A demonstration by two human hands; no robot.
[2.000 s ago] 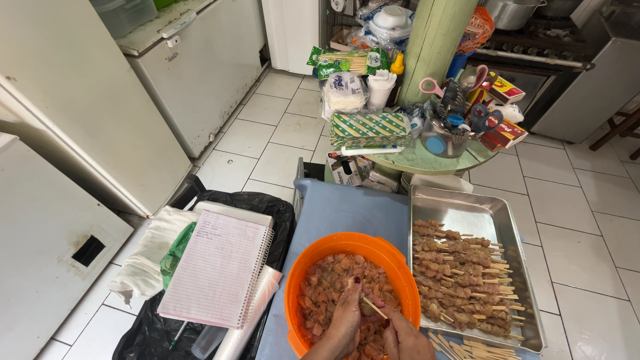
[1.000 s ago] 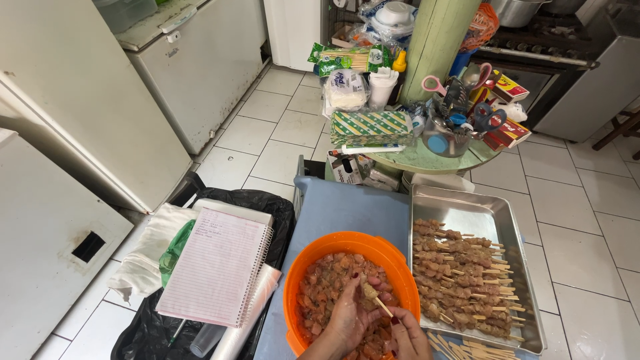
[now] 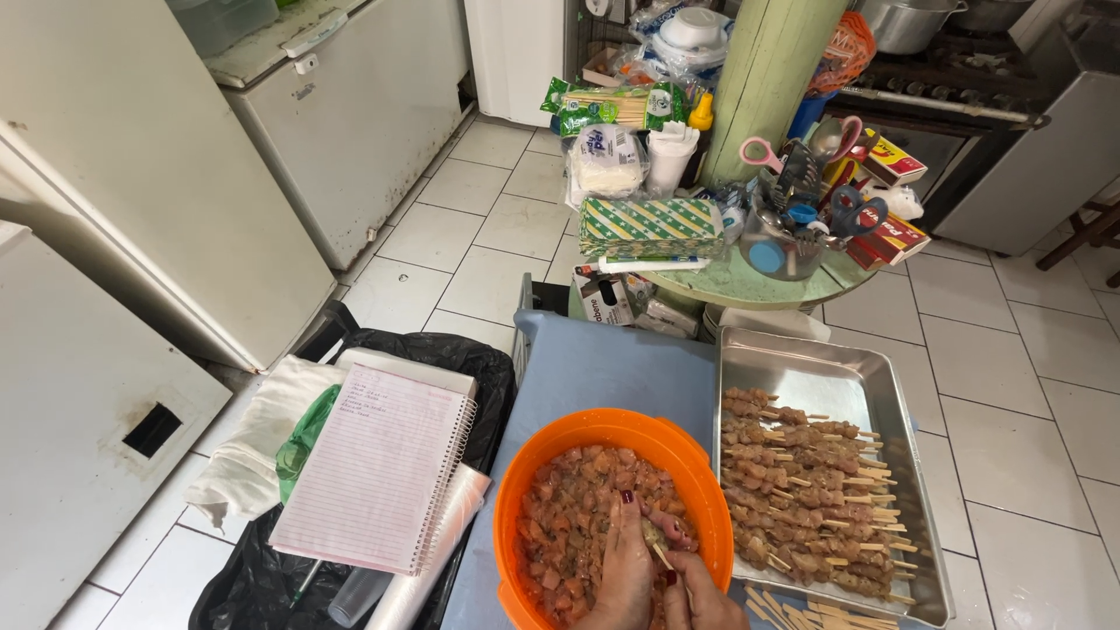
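Observation:
An orange plastic tub [image 3: 710,490] full of diced raw meat [image 3: 560,525] stands on the blue tabletop. Over its right side my left hand [image 3: 626,560] steadies a piece of meat on a wooden skewer [image 3: 659,556], its far fingers beside a pinkish chunk. My right hand [image 3: 696,595] pinches the lower end of that skewer between thumb and fingers. Right of the tub, a metal tray [image 3: 809,359] holds rows of meat skewers [image 3: 796,490], sticks mostly pointing right. Bare wooden skewers [image 3: 805,612] lie below the tray, near my right hand.
Left of the tub, a lined spiral notebook [image 3: 376,472] with handwriting lies over a black plastic bag [image 3: 245,577], beside a plastic roll [image 3: 437,551]. Ahead, a green round table [image 3: 744,293] bears packaged goods and a utensil container [image 3: 779,254]. Freezers [image 3: 350,149] stand at left, a stove [image 3: 945,96] at right.
Both hands stay over the tub's right side with the skewer. My left fingers have shifted, and a pinkish chunk now shows beside them.

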